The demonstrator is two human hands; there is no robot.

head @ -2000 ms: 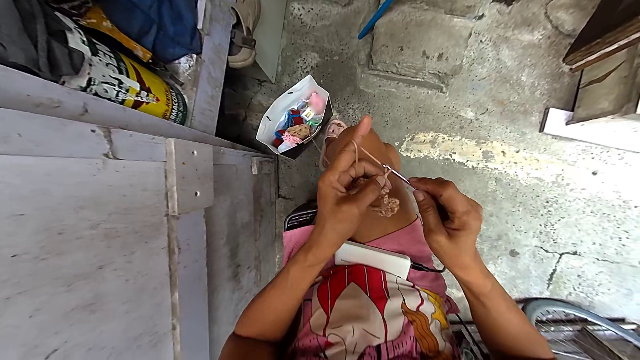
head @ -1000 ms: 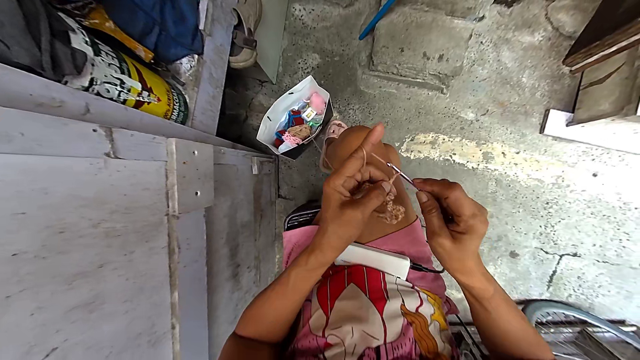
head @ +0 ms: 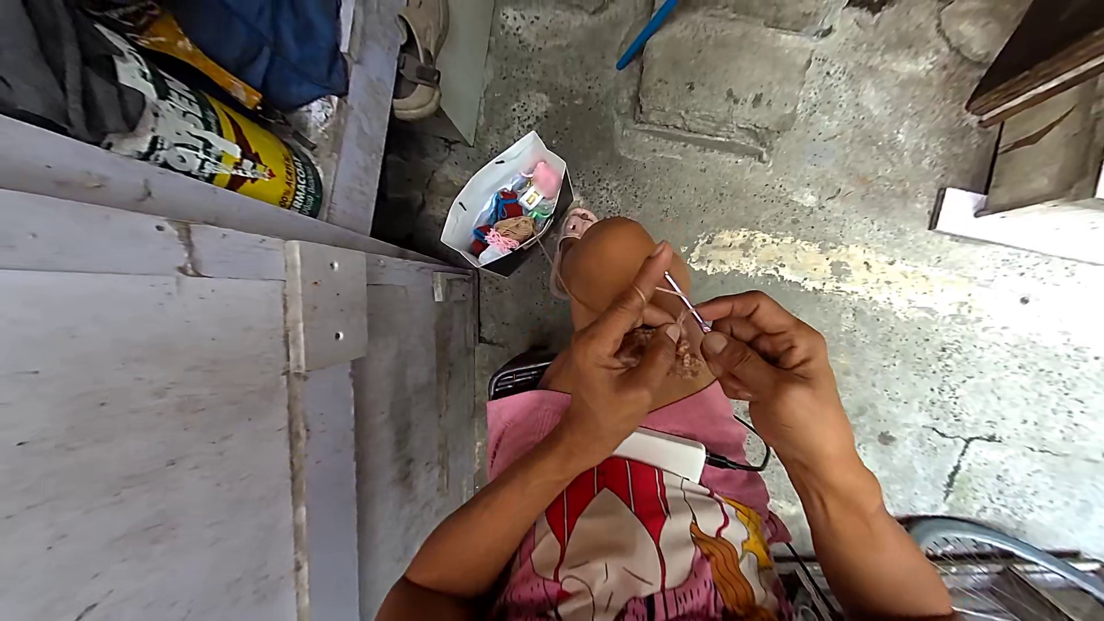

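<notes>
My left hand [head: 623,354] pinches a small piece of beige crochet work [head: 687,355] between thumb and fingers, above my bare thigh. A strand of yarn loops over its raised index finger. In my right hand [head: 759,349] is a thin metal crochet hook [head: 687,302], its tip pointing up and left, close to my left index finger. Yarn crosses the hook's shaft near the work. Beyond my knee stands a white paper bag [head: 466,194] holding a ball of tan yarn [head: 515,228], pink yarn [head: 545,179] and other small items.
On my lap lies a white power bank [head: 664,453] with a black cable [head: 763,448]. Grey wooden panels [head: 155,431] stand at the left, below a shelf with a yellow-labelled can [head: 259,164] and cloth. A sandal [head: 420,65] is near the top; a wheel rim [head: 992,530] is at lower right.
My right hand and the hook have shifted closer to my left hand. The hook now reaches up beside the left index finger. The bag has stayed where it was.
</notes>
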